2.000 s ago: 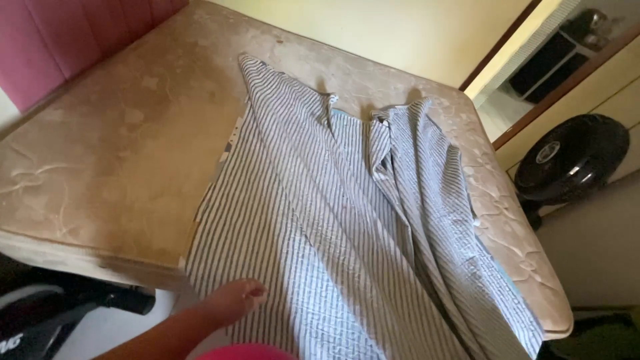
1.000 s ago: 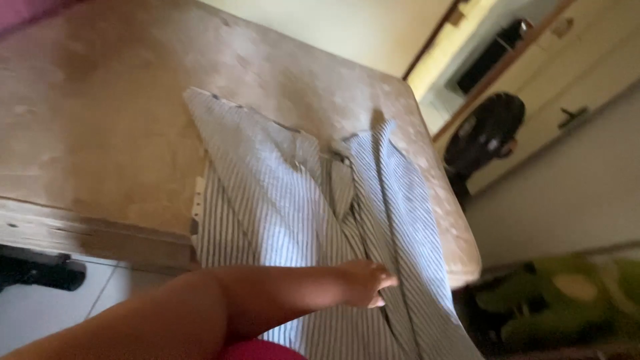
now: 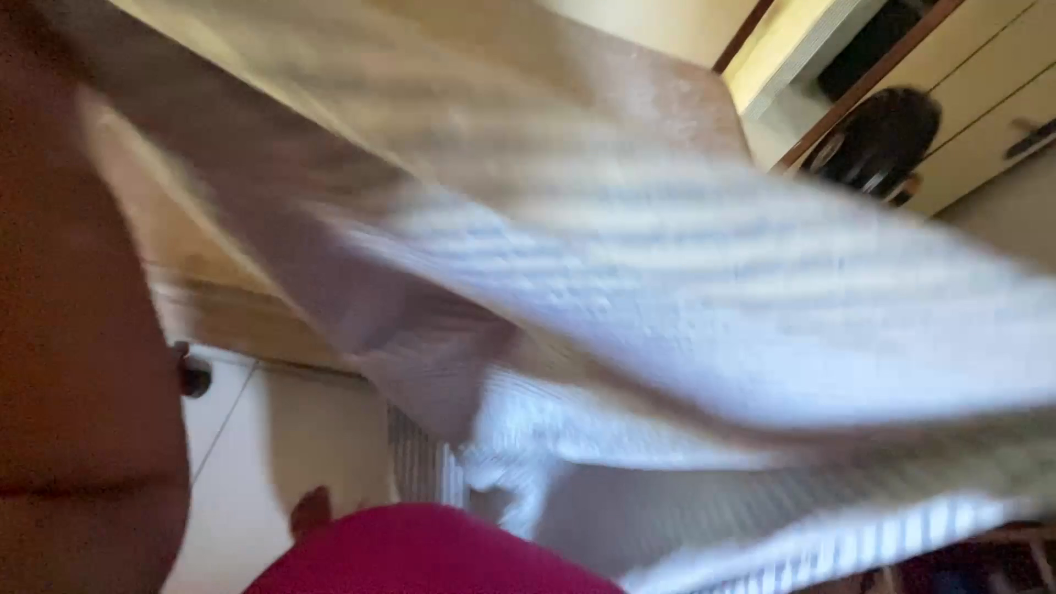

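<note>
A striped blue-and-white cloth (image 3: 660, 272), strongly blurred, sweeps across the middle and right of the head view, lifted in front of the mattress. One of my arms fills the left edge, very near the camera; its hand lies outside the picture. Neither of my hands can be made out, so what they hold is hidden. Lower folds of the cloth hang beside my pink clothing at the bottom centre.
Behind the cloth lies a beige mattress (image 3: 689, 107). A black fan (image 3: 879, 140) stands beyond its far right corner, near cream cabinet doors (image 3: 990, 91). White floor tiles (image 3: 227, 421) and part of a foot (image 3: 312, 513) show at lower left.
The striped cloth, earlier spread over the mattress and its edge, is now raised and swung close to the camera. My arm has moved from the bottom to the left edge.
</note>
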